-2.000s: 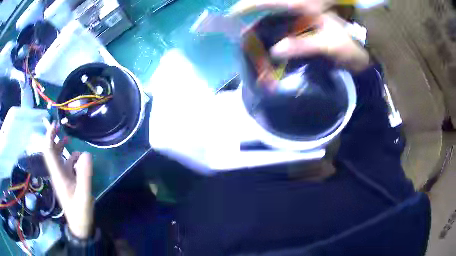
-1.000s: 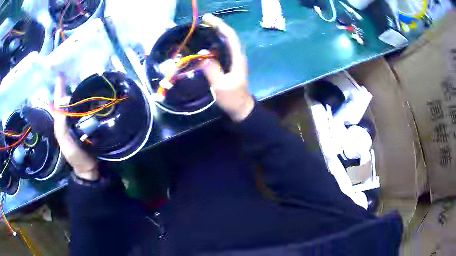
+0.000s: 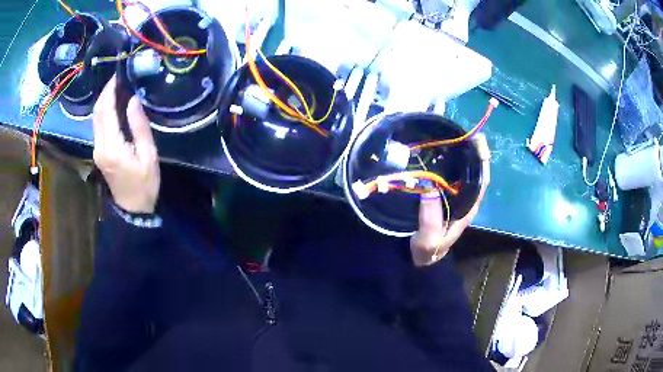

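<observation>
Several white camera housings with round black cups facing up stand in a row along the bench's front edge. My right hand (image 3: 443, 225) grips the rightmost camera housing (image 3: 378, 207), thumb inside the cup and fingers around its outer right side. Orange and yellow wires with white plugs lie in this cup; one lead sticks out to the upper right. My left hand (image 3: 127, 163) holds the lower left rim of another camera housing (image 3: 182, 94), its fingertips partly hidden. Between them, a camera housing (image 3: 283, 152) with orange-yellow wires is untouched. A smaller black cup (image 3: 65, 51) stands far left.
On the green mat (image 3: 509, 196) lie a white tube (image 3: 544, 123), thin dark tweezers (image 3: 503, 99), a dark flat item (image 3: 582, 120) with a pale cord, and red-black leads (image 3: 602, 200). A white cup-like object (image 3: 638, 171) is far right. Cartons with white parts stand below, both sides.
The view has swung right. The housing from my right side now stands at the row's right end, with my right hand on its right rim. My left hand has shifted to another housing's rim.
</observation>
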